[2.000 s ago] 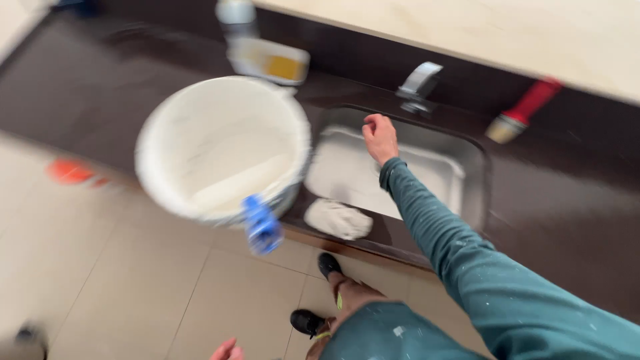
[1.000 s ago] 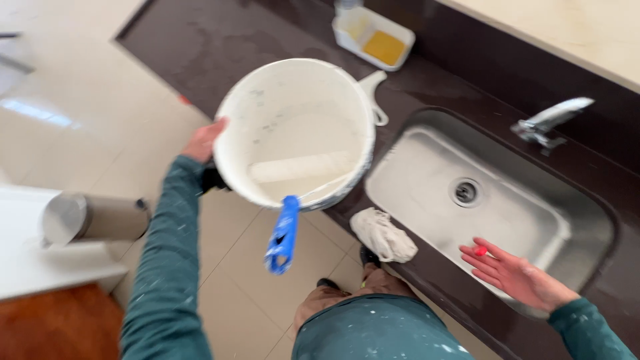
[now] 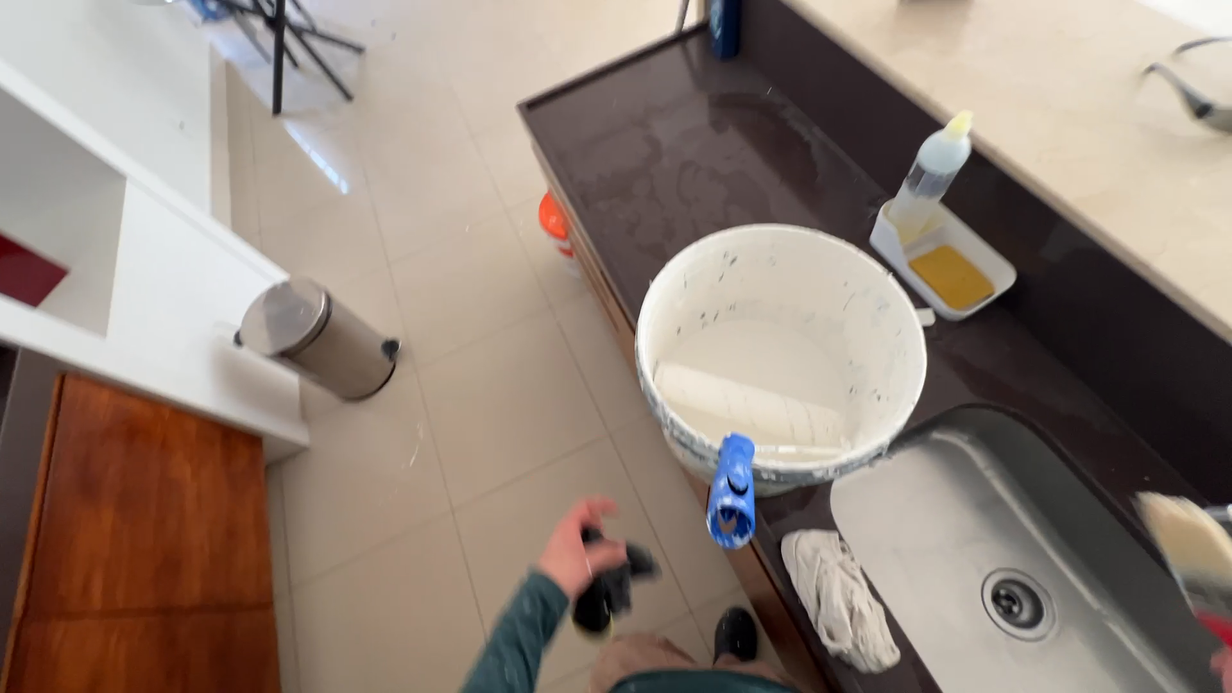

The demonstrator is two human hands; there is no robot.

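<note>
My left hand (image 3: 580, 551) is off the bucket, below and left of it, fingers apart and blurred. Dark shapes behind it partly overlap a shoe; whether it touches any of them is unclear. A sliver of my right hand (image 3: 1223, 666) shows at the right edge, around the red handle of a paintbrush (image 3: 1189, 549) with pale bristles, over the sink side. The big white bucket (image 3: 782, 248) stands on the dark counter with whitish paint inside. A paint roller (image 3: 746, 402) lies in it, its blue handle (image 3: 733, 491) hanging over the near rim.
Right of the bucket is a steel sink (image 3: 924, 539), with a crumpled white cloth (image 3: 839, 602) on its near edge. Behind stand a white tray (image 3: 996, 274) with a yellow sponge and a clear bottle (image 3: 929, 173). A pedal bin (image 3: 332, 337) is on the tiled floor at left.
My left hand has let go of the bucket's rim and moved down from it. My right hand, open over the sink a second ago, now holds the paintbrush. The view has swung left.
</note>
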